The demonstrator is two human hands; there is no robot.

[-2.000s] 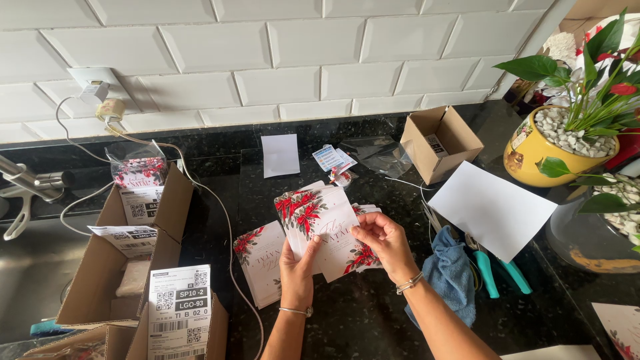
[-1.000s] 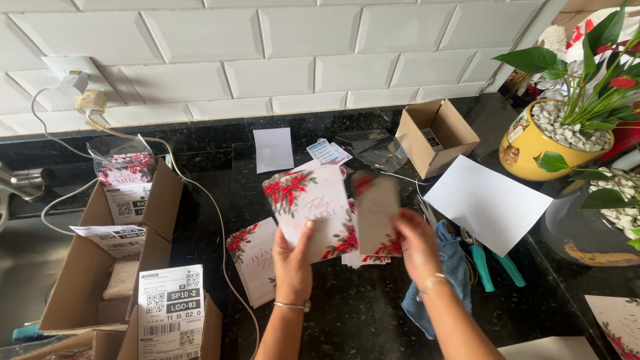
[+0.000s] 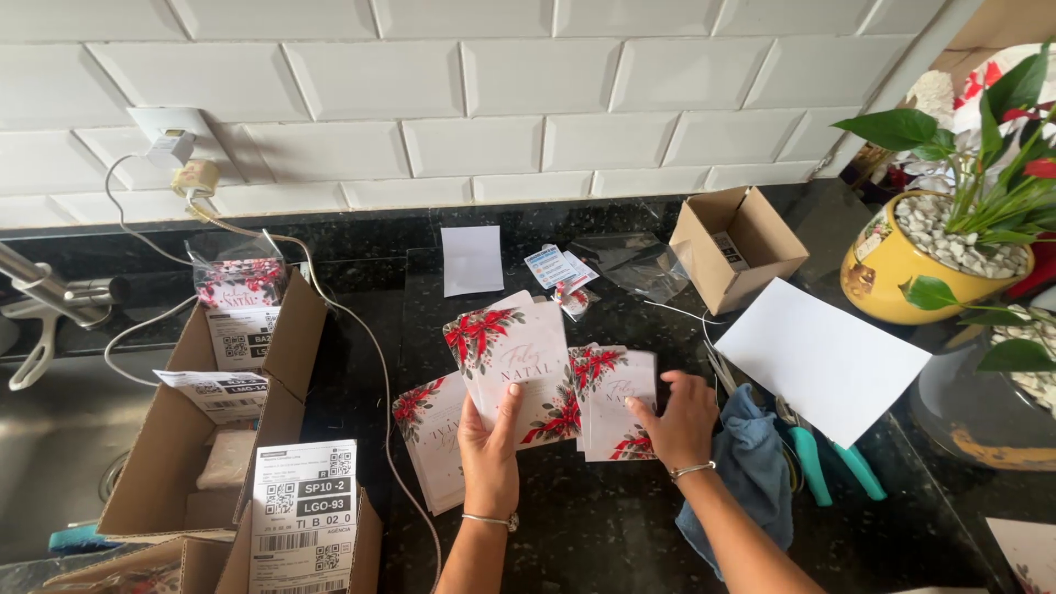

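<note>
My left hand [image 3: 491,445] holds a few printed Christmas cards [image 3: 528,355] with red bows and leaves, thumb on the front card. At its right, my right hand [image 3: 681,412] touches a second stack of like cards [image 3: 615,412] on the dark counter, its thumb on the top card and its fingers at the stack's right side. Whether it grips that stack cannot be told. A third card pile [image 3: 437,478] lies left of my left wrist, turned the other way up.
Open cardboard boxes [image 3: 285,363] with labels stand at left by the sink. Behind lie white paper [image 3: 472,261], small leaflets [image 3: 554,266], clear plastic [image 3: 635,264] and a small box [image 3: 747,280]. A blue cloth [image 3: 747,478], teal-handled pliers [image 3: 813,466] and a yellow plant pot [image 3: 891,280] are at right.
My right hand moved a card from beside the held cards down to the right-hand stack. My left hand keeps hold of its cards.
</note>
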